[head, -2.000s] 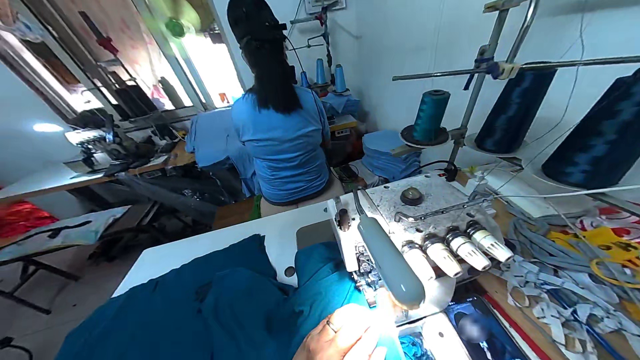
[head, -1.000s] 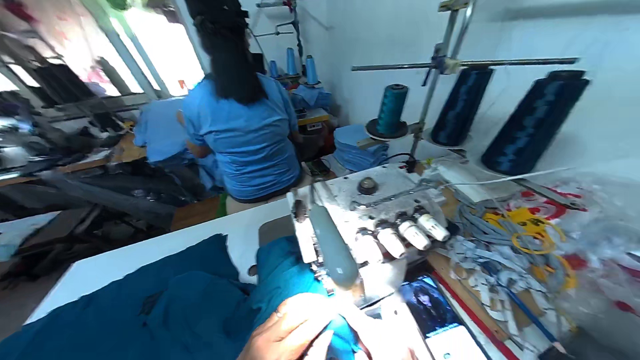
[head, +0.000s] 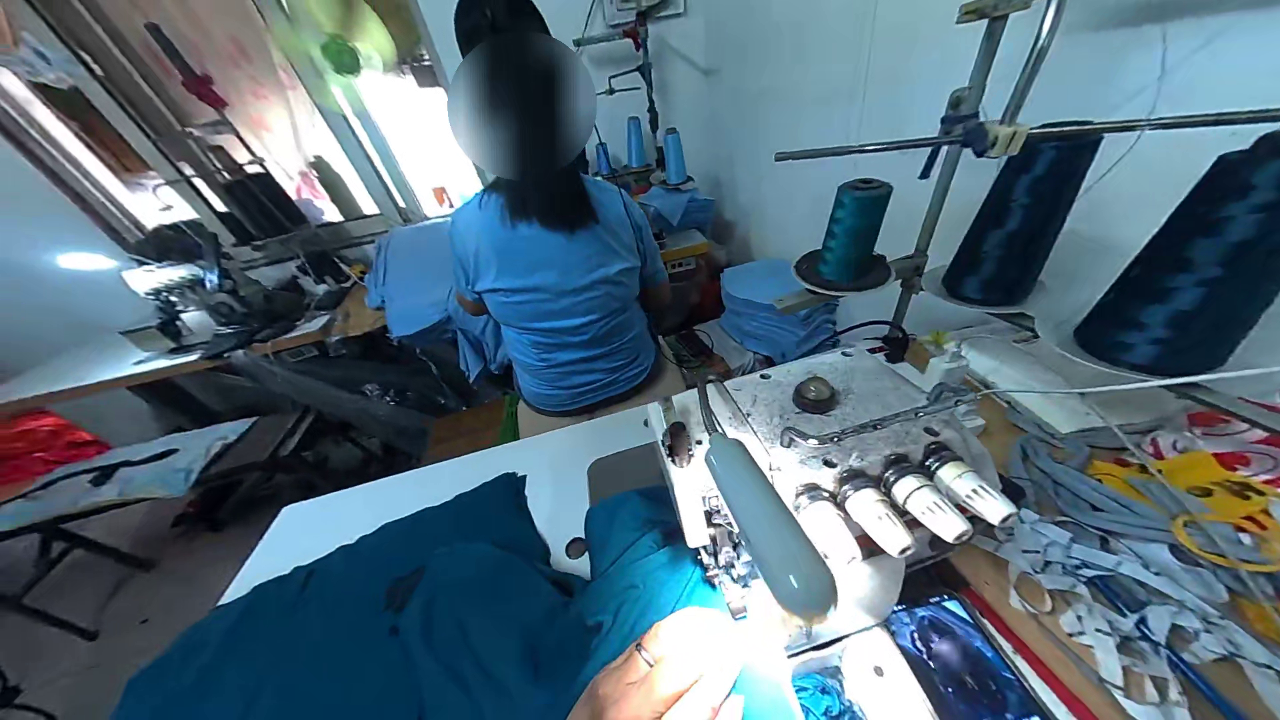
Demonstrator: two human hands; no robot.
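My left hand [head: 655, 665], with a ring on one finger, is at the bottom centre, its fingertips together on the teal fabric [head: 480, 610] just in front of the overlock sewing machine's needle area [head: 730, 565]. Glare from the lamp washes out the fingertips. Close beside it, at the lower edge, show pale fingertips that may belong to my right hand; whether it holds anything cannot be made out. Bunched fabric lies over the white table [head: 300, 530] to the left and reaches the presser area. A grey-green lamp head [head: 770, 530] hangs over the machine [head: 850, 400].
A phone [head: 965, 655] with a lit screen lies right of the machine, near fabric scraps [head: 1090, 570]. Teal [head: 855, 230] and dark blue thread cones [head: 1025, 215] stand behind. Ahead, a person in a blue shirt [head: 560, 290] sits facing away, beside stacked blue cloth [head: 775, 310].
The view has swung right and back again. My left hand stays at the fabric by the needle area. The phone screen, mostly dark at first, now shows a picture.
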